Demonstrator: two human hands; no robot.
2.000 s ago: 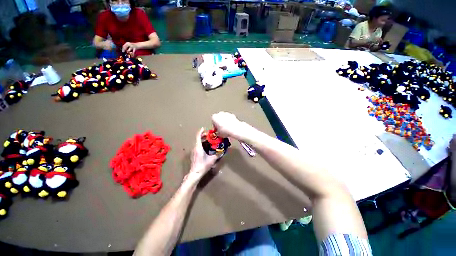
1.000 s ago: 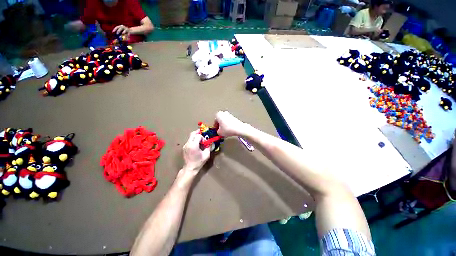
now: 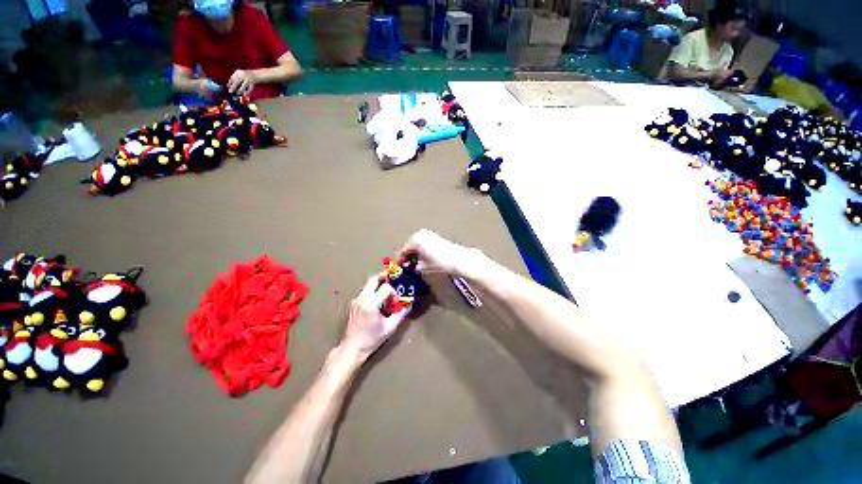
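A black plush penguin [image 3: 406, 284] with a small red-and-yellow hat is between my hands over the brown table. Red fabric shows at its lower front by my left fingers. My left hand [image 3: 370, 317] grips its left side. My right hand [image 3: 433, 253] is closed at its upper right side; the fingertips are partly hidden. A loose heap of red scarves [image 3: 248, 324] lies left of my hands. Thread snips [image 3: 465, 290] lie just right of the penguin, beside my right forearm.
Penguins with red scarves [image 3: 90, 354] cluster at the far left, more [image 3: 189, 142] before a person in red. One black penguin [image 3: 485, 174] sits at the brown table's right edge. A blurred black toy [image 3: 598, 219] is over the white table [image 3: 567, 142], which bears heaped penguins and small orange-and-blue pieces.
A blurred black toy has appeared over the white table. The penguin in my hands has turned, and the red band stretched across it a second ago now shows lower. My right hand has moved slightly down.
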